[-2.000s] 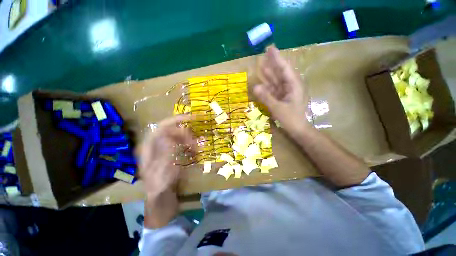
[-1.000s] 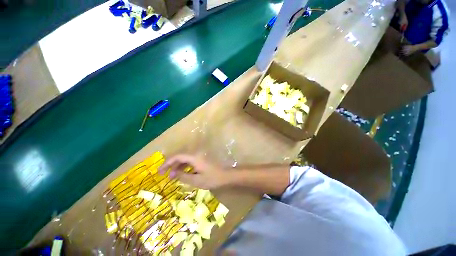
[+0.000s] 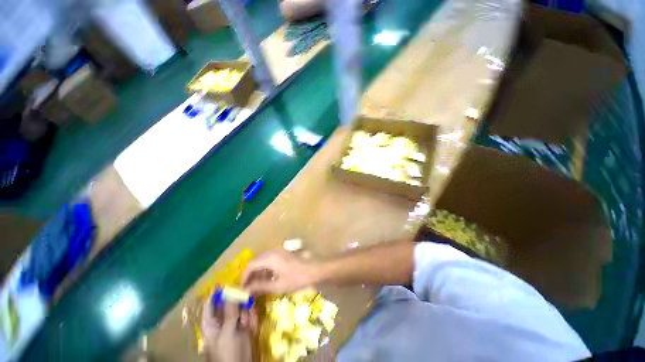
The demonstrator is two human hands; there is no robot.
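Note:
My left hand (image 3: 228,332) is at the bottom, blurred, holding a blue battery pack (image 3: 233,298) with a pale pad on its upper face. My right hand (image 3: 277,271) is just right of the pack, fingers bent near its end; whether it grips anything is too blurred to tell. Both hands are over the orange-yellow wired blocks (image 3: 237,266), which they partly cover. A loose pile of pale-yellow pads (image 3: 300,327) lies right of the hands on the cardboard bench cover (image 3: 322,220).
An open carton of pale-yellow pieces (image 3: 384,157) stands farther along the cardboard. The green conveyor belt (image 3: 177,258) carries a blue pack with a lead (image 3: 252,189). Grey posts rise beyond it. Large brown carton flaps (image 3: 527,223) are at the right.
The view has swung toward the right carton and across the belt. My left hand has come back into view with a blue pack. My right hand is now beside it.

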